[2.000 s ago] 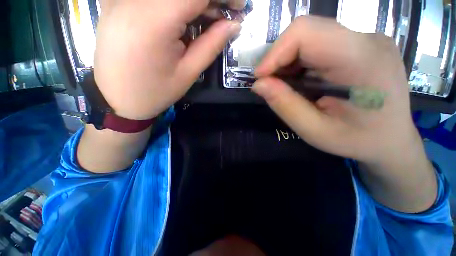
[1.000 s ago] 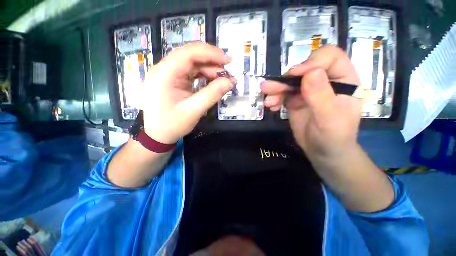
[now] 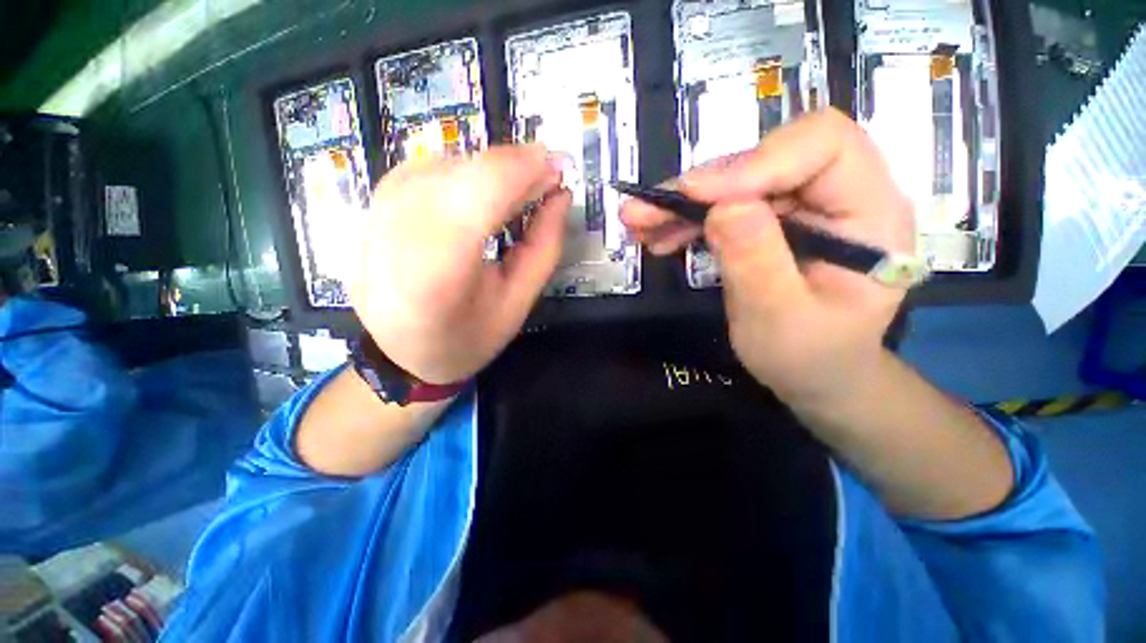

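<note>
My left hand point(image 3: 459, 258) is over the second and middle phone frames, thumb and forefinger close together. Glare hides whether a small part is between the fingertips. My right hand point(image 3: 811, 239) holds black tweezers point(image 3: 829, 248) with a pale rear end like a pen. Their tip points left, over the middle phone frame point(image 3: 610, 239). That silver-rimmed frame has an orange piece and a dark strip inside. It lies in a long black tray point(image 3: 657, 113) with several similar frames side by side. My hands cover parts of the neighbouring frames.
A white ridged sheet point(image 3: 1100, 201) stands right of the tray. A black fixture with a white label point(image 3: 122, 211) is at the left. A person's blue sleeve point(image 3: 57, 402) shows at the left edge. Pinkish and white items point(image 3: 132, 609) are at the lower left.
The view first widened from a close look at the tray, then shifted slightly. The dark part seen at my left fingertips a second ago is no longer discernible. The tweezers remain in my right hand.
</note>
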